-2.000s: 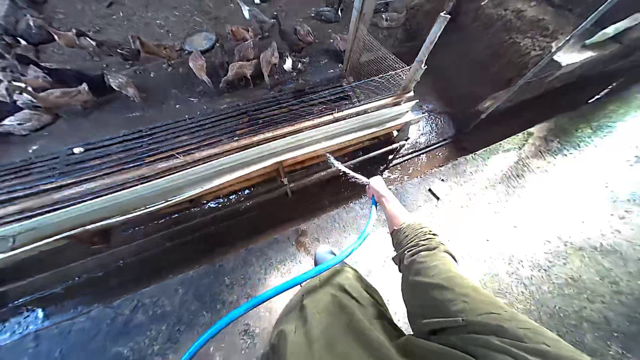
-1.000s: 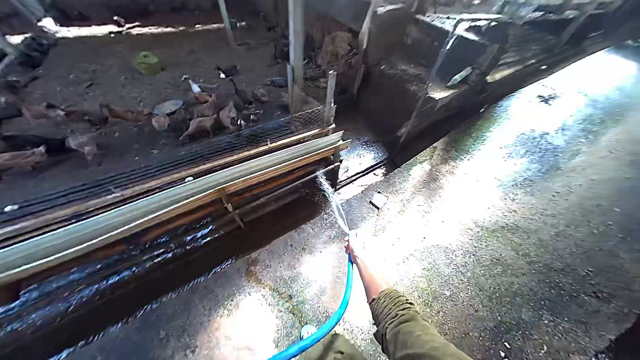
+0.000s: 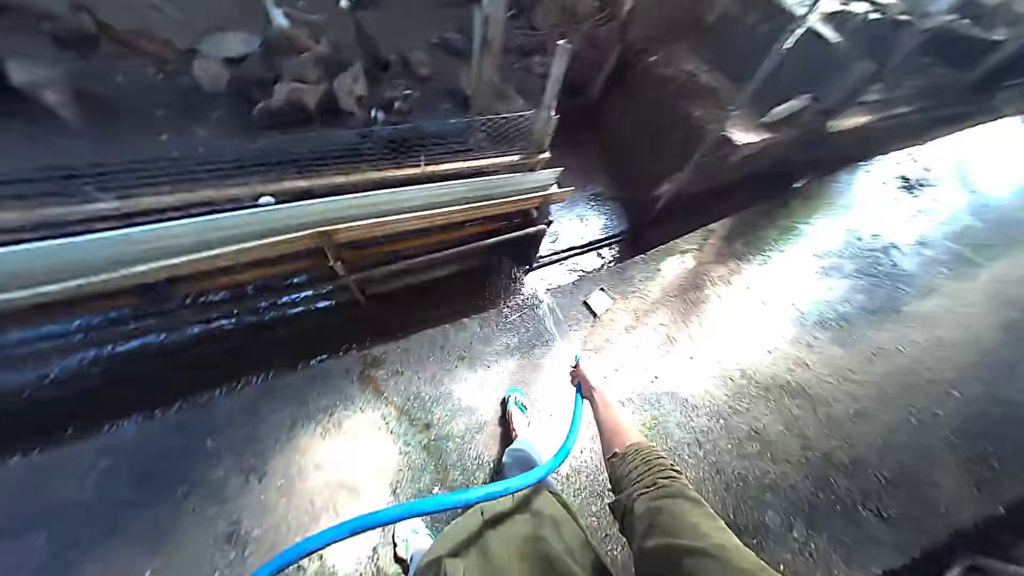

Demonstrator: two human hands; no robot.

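My right hand is closed around the front end of a blue hose, whose open end points away from me. A stream of water leaves it and lands near the edge of the wet gutter. The hose curves down past my legs and out at the bottom left. My left hand is out of view. Ahead on the left, a long pale trough runs along the fence above the gutter, with a small white object lying beside it.
A dark gutter with water runs under the trough. Behind wire mesh and a wooden post are several brown birds on dark soil. A small pale square object lies on the concrete walkway, near the gutter's edge.
The water stream now falls short of where it reached before, closer to the concrete edge. My right hand still holds the hose. The view has shifted and tilted down since one second ago.
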